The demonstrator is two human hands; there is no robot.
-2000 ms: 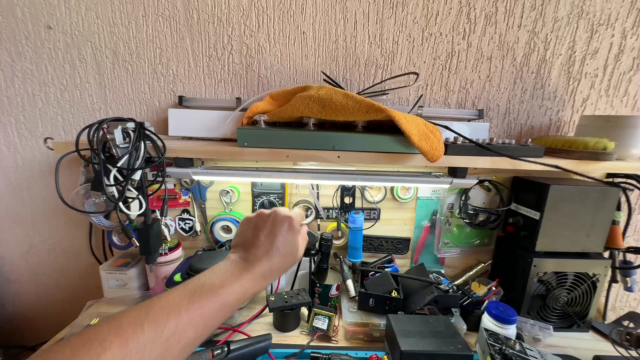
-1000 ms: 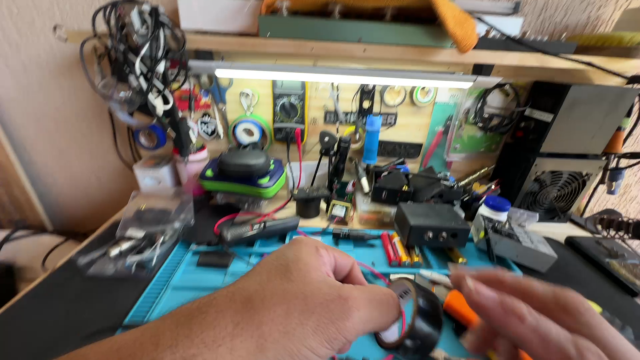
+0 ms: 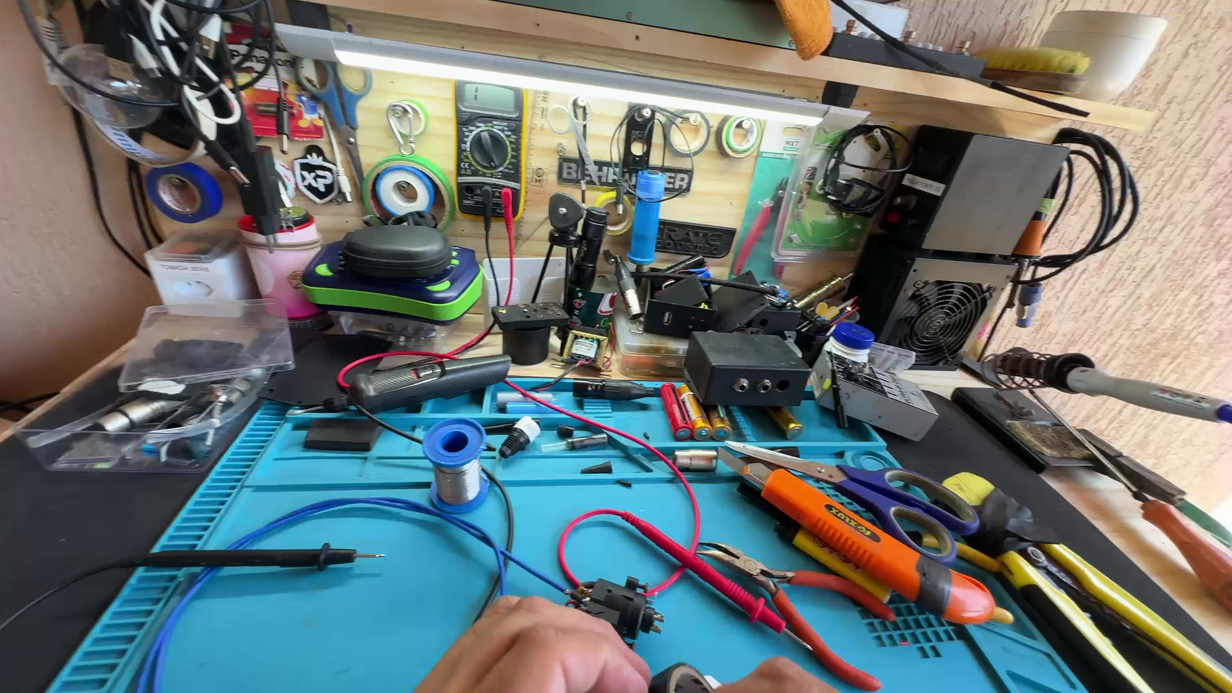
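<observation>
At the bottom edge, my left hand [image 3: 539,653] is curled beside a small black connector [image 3: 618,606] with metal pins, which lies on the blue work mat [image 3: 318,626]. My right hand [image 3: 782,677] shows only in part, low in the frame. Between the two hands is a dark round object [image 3: 681,679], mostly cut off; both hands are at it, but the fingertips are hidden. A blue cable [image 3: 385,502] runs to the connector. The red test probe [image 3: 707,573] lies just right of it, near pliers with red handles [image 3: 818,640]. The black probe [image 3: 260,557] rests at left.
A solder spool [image 3: 455,467] stands on the mat. An orange utility knife [image 3: 857,539], purple-handled scissors [image 3: 895,496] and yellow-handled cutters [image 3: 1088,616] lie right. Behind are batteries [image 3: 676,412], a black metal box [image 3: 747,369] and a multimeter [image 3: 489,149]. A soldering iron [image 3: 1126,387] rests far right.
The raised hand from the first frame has come down to the mat. The black tape roll held a second ago is no longer clearly visible. Both hands have moved lower in view, which has tilted down.
</observation>
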